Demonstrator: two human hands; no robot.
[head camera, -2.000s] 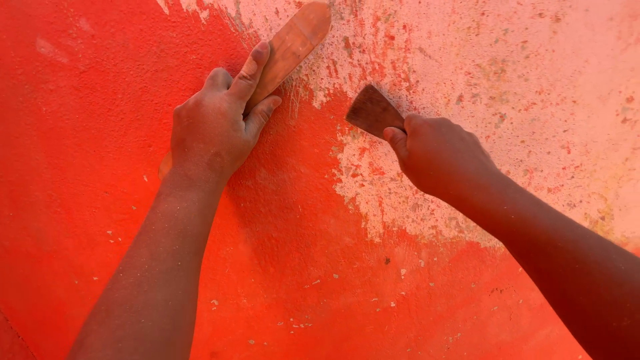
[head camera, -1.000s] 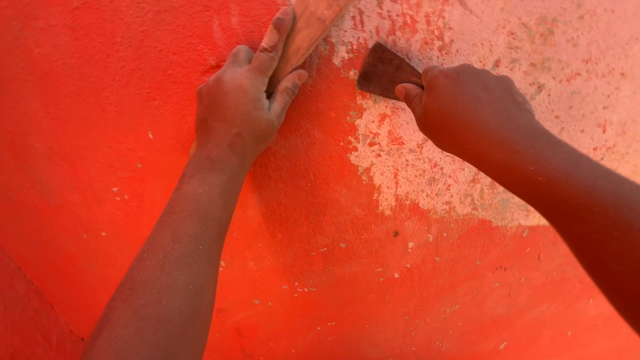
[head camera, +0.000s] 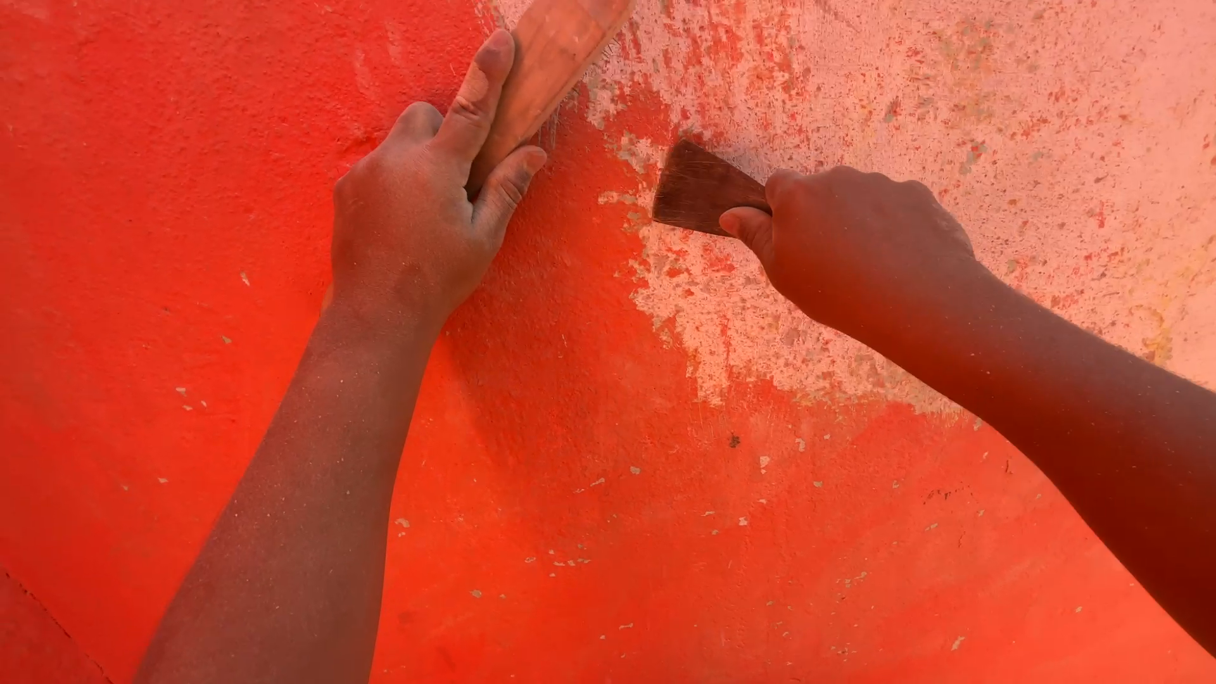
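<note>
My left hand grips a flat wooden piece that slants up to the right, beyond the top edge of the view. Its lower part is hidden under the palm. A scraper with a dark, flared blade is in my right hand, the handle covered by the fingers. The blade points left and lies at the border between red paint and the pale, scraped area of the wall. Dust coats both hands and forearms.
Small pale paint chips dot the red surface below the hands. A dark line crosses the lower left corner. Left of the left hand, the red paint is rough and wrinkled in places.
Both hands keep hold of their tools. Against the wall, the scraper has shifted a little down and left since one second ago.
</note>
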